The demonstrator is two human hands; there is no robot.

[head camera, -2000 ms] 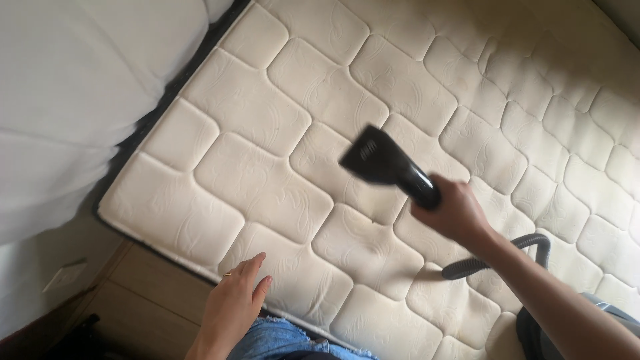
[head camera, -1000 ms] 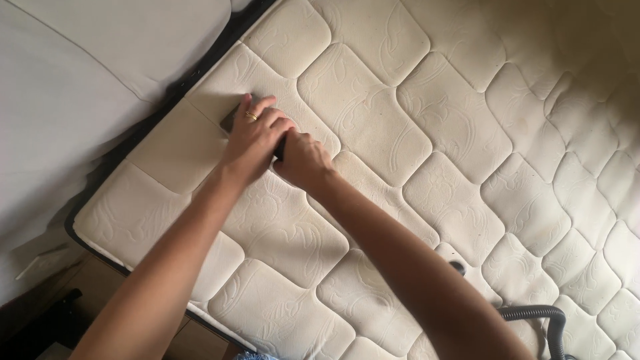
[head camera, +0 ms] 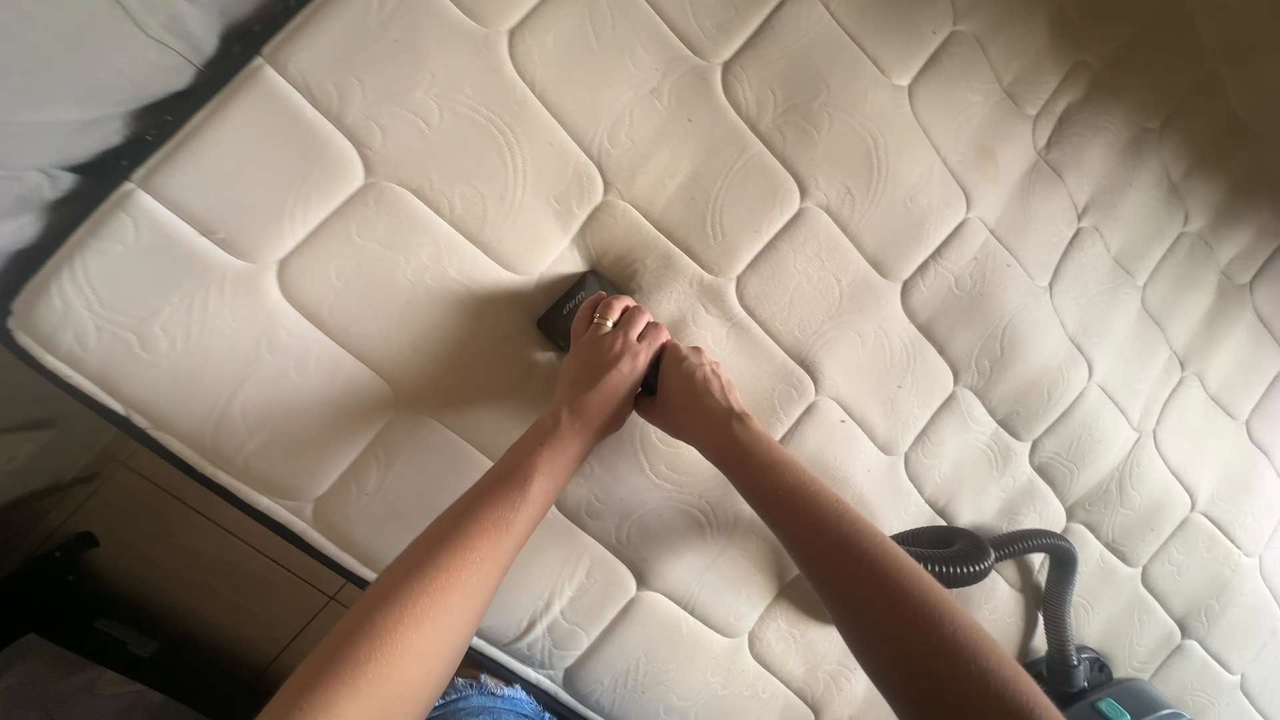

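A black handheld vacuum nozzle [head camera: 556,314] lies against the cream quilted mattress [head camera: 850,330], near the middle of the view. My left hand [head camera: 610,365], with a gold-coloured ring, is closed over the neck of the nozzle just behind its wide head. Right behind it, my right hand [head camera: 695,390] grips the handle; the two hands touch. Both hands hide most of the handle. The mattress fabric is wrinkled and pulled around the nozzle head.
At the lower right, a ribbed grey hose [head camera: 1062,600] runs into a grey vacuum body [head camera: 1125,700] on the mattress. A dark border edges the mattress at left. Tiled floor [head camera: 190,550] and a dark object [head camera: 60,560] show at lower left; white fabric [head camera: 70,80] at upper left.
Two seconds ago my right hand alone held the nozzle above the mattress; my left hand has since joined it. Since one second ago, both hands and the nozzle have moved away from the mattress's left edge.
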